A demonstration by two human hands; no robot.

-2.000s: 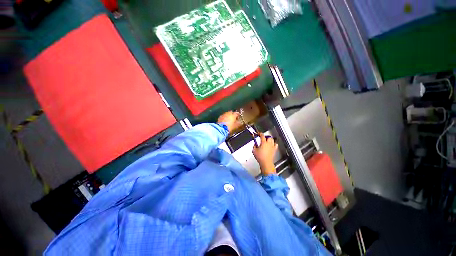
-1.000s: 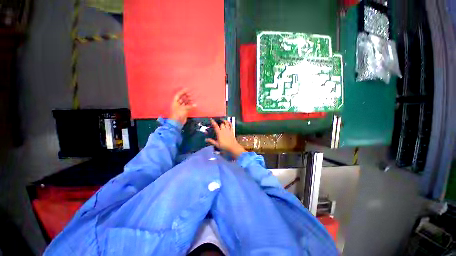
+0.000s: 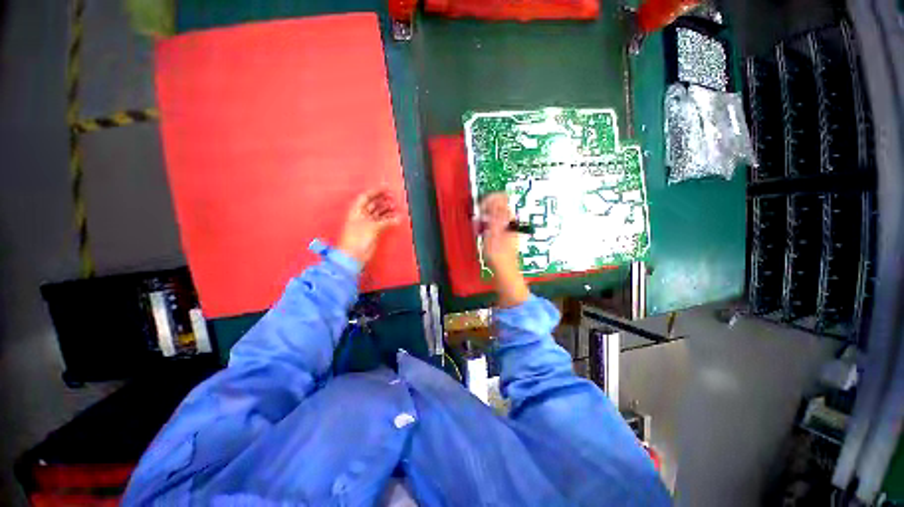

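Note:
A green power board lies on a red pad on the green belt, its flat underside with white-silver solder pattern facing up. My right hand is over the board's left part, blurred, closed on a small dark stick that looks like a marker pen. Whether its tip touches the board cannot be told. My left hand is at the right edge of the big red foam mat, fingers loosely curled and apart, with nothing visible in it.
Crinkled clear-silver bags lie at the right. A black rack stands beyond them. A black tote is at the left. Small dark tools lie at the bench's near edge. A metal rail is at the lower right.
The view has turned towards the bench. My right hand has moved from the bench's near edge onto the board, now with the dark stick. My left hand stays by the big red mat's edge.

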